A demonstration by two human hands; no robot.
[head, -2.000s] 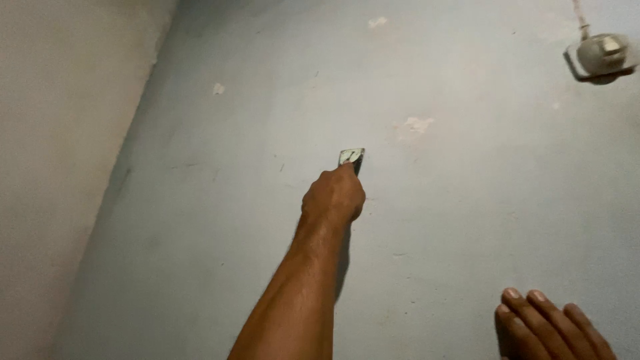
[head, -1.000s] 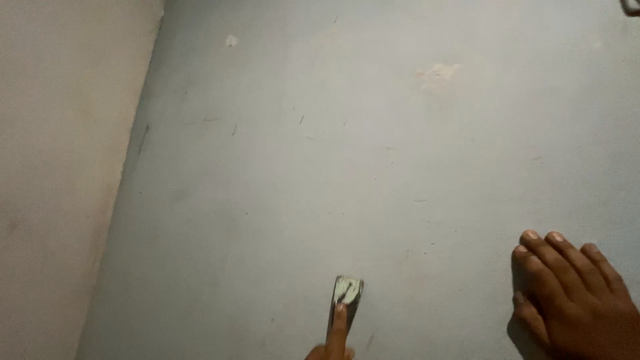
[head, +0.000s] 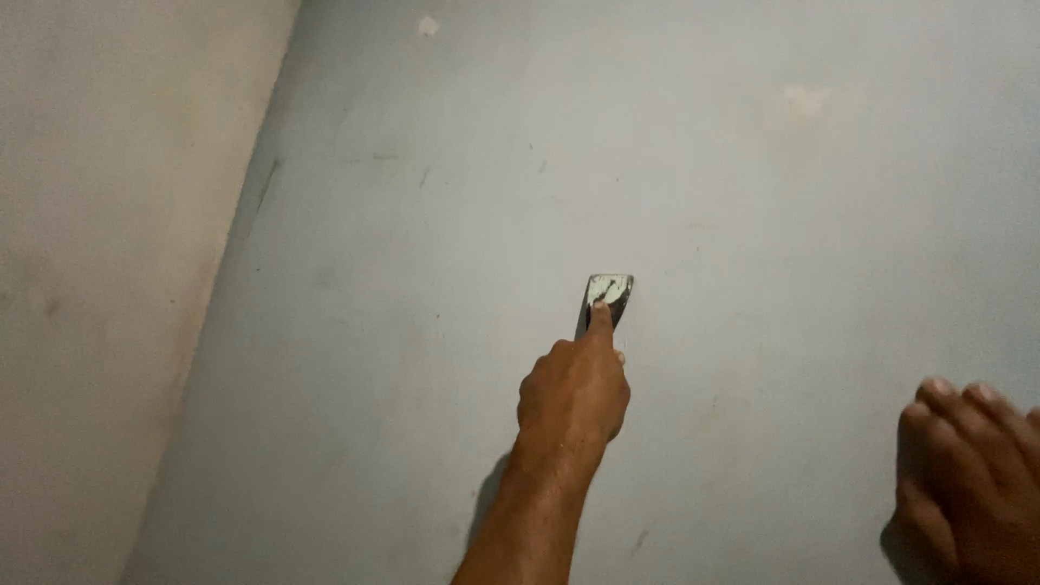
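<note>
My left hand (head: 573, 386) reaches up the wall in the middle of the view, closed around a putty knife (head: 609, 294). Its index finger lies along the blade, which has pale smears and dark spots; the handle is hidden in the hand. The blade's tip is at the surface of the pale blue-grey wall (head: 731, 325). At the lower right, my right hand (head: 979, 479) is at the same wall, back towards me, fingers upward and slightly spread, holding nothing. It is a little blurred and cut off by the frame's edge.
A beige wall (head: 97, 244) meets the blue-grey one along a slanting corner at left. Two pale bare patches show higher up, one small (head: 428, 27) and one larger (head: 808, 99). Thin dark scratches (head: 264, 191) mark the wall near the corner.
Since one second ago, my left hand has moved up the wall with the putty knife. Two seconds ago it was also higher. My right hand stays at the lower right.
</note>
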